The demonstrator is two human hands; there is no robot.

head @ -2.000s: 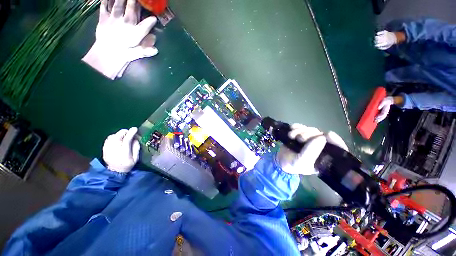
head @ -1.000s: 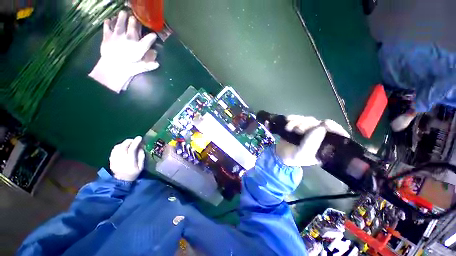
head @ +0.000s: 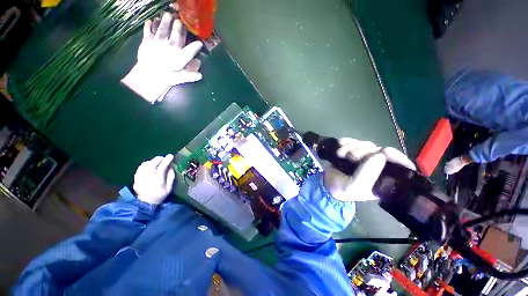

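Observation:
A populated green circuit board (head: 200, 156) lies at an angle on a thin pale base plate (head: 223, 118) on the green bench, with a white metal bar (head: 269, 166) across it and a plain silver cover (head: 220, 199) at its near edge. My gloved left hand (head: 154, 179) rests at the board's left corner, its fingers close together and holding nothing that I can see. My gloved right hand (head: 362, 167) is closed around a black electric screwdriver (head: 408, 193), held nearly flat, its front end at the board's right edge. The bit is not clearly visible.
An empty white glove (head: 164, 58) lies by a red-wrapped post (head: 198, 16). Long green strands (head: 75, 63) are at the far left. A conveyor belt (head: 312, 52) runs beyond the bench edge. At right are a red pad (head: 434, 147), a person's blue sleeve (head: 489, 98) and more boards (head: 373, 272).
The camera view has shifted, so the bench and board appear slightly further right and lower. My hands keep about the same places at the board. The other person's arm at right has moved.

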